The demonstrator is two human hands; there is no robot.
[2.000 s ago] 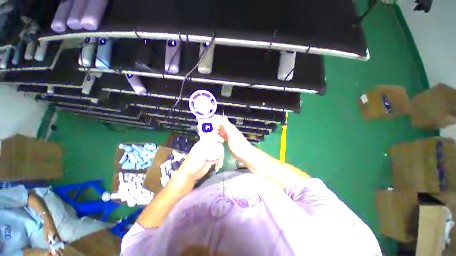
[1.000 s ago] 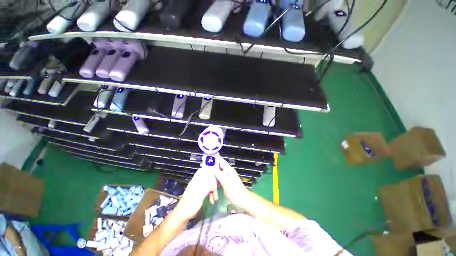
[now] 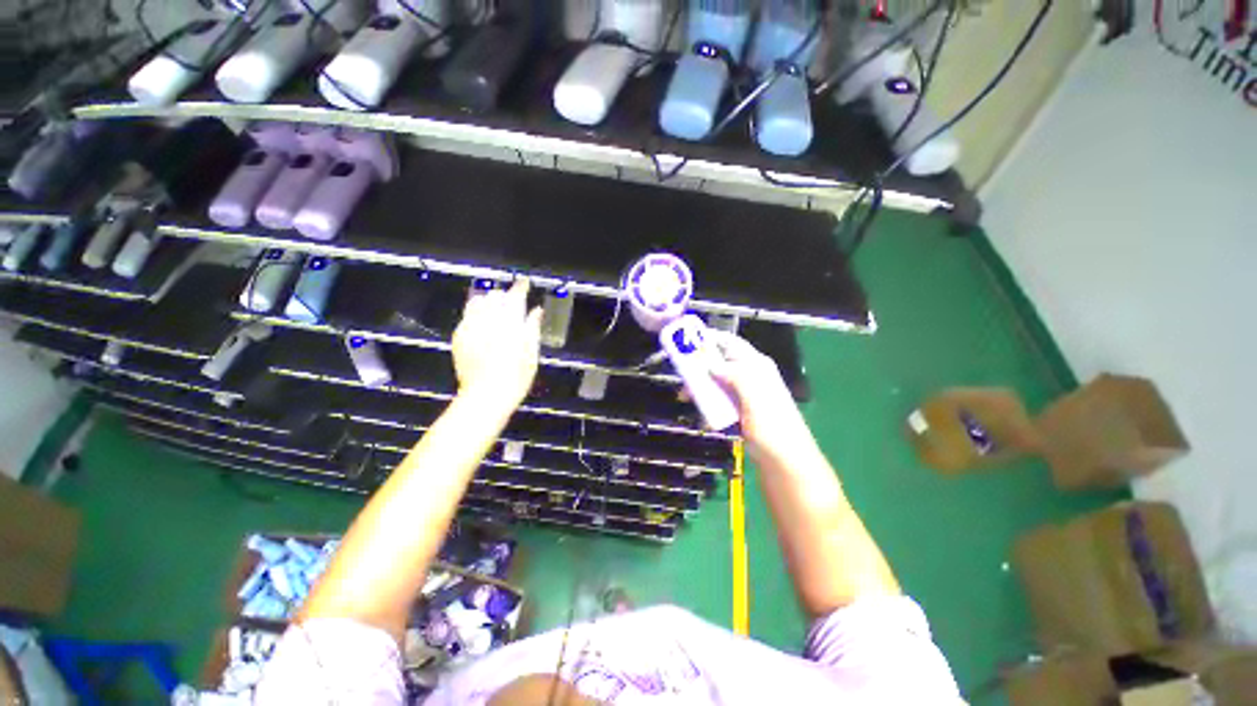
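Observation:
A pale purple handheld fan [image 3: 706, 379] is in my right hand [image 3: 749, 379], its round caged head up and tilted left in front of the shelf edge, its small dark screen lit. My left hand [image 3: 496, 338] is raised at the pale edge of the black shelf [image 3: 552, 221], a finger pointing up at it. Whether it touches a cable there is too small to tell. A whitish fan [image 3: 556, 320] lies on the tier below, just right of my left hand.
Purple fans [image 3: 331, 196] lie on the same shelf at left. White and blue fans [image 3: 699, 90] with black cables line the top shelf. Cartons of blue fans [image 3: 283, 572] and mixed fans [image 3: 462, 621] are below left. Brown boxes [image 3: 1117, 428] stand at right on green floor.
My hands have parted. My left hand has let go of the fan and moved up left to the shelf edge. My right hand has carried the fan up and right.

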